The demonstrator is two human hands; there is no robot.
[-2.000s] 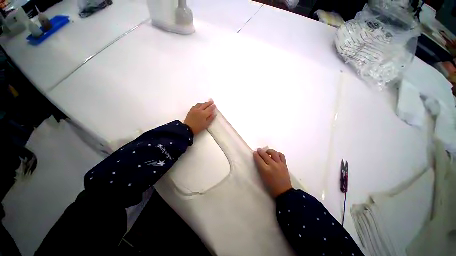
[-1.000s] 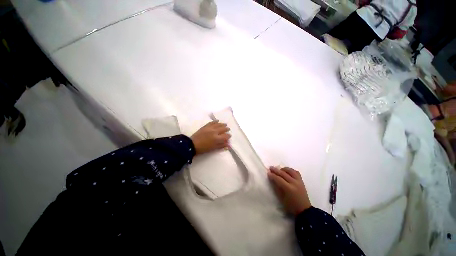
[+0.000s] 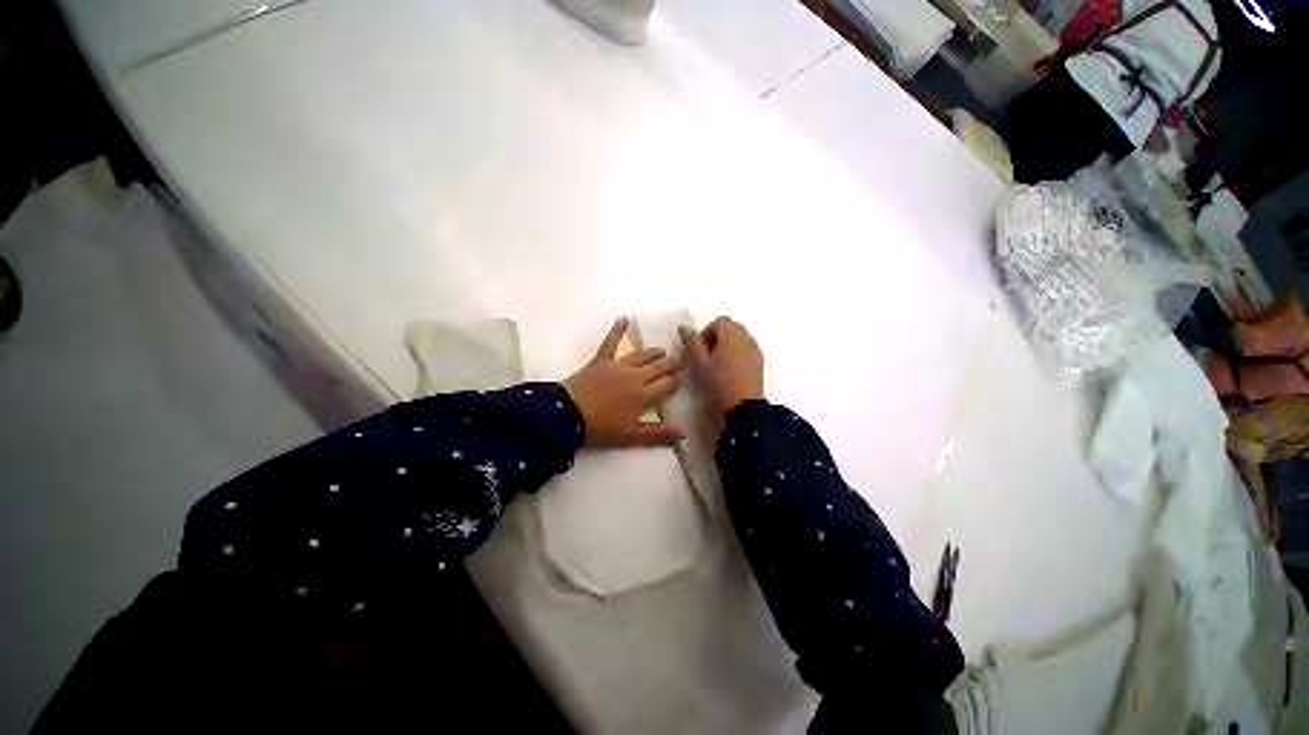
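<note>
The cream garment body panel (image 3: 646, 639) lies on the white table, its U-shaped neck opening below my hands. One shoulder strap (image 3: 471, 355) lies flat at the left, partly behind my left sleeve. My left hand (image 3: 627, 398) rests on the other strap (image 3: 663, 328) with fingers spread. My right hand (image 3: 724, 359) is at that strap's outer edge near its top, fingertips bent onto the cloth; they seem to pinch the edge. Thread snips (image 3: 946, 580) lie at the right, partly behind my right sleeve.
A stack of folded panels (image 3: 1055, 672) is at the lower right. White cloth pieces (image 3: 1170, 431) and a plastic bag of white items (image 3: 1070, 266) lie along the right side. A white container (image 3: 615, 15) is cut off at the top. A person (image 3: 1134, 72) is at the upper right.
My right hand has moved from the panel's side up to the strap's top, beside my left hand. My left hand first shifted down from the strap's end, then spread its fingers on the strap.
</note>
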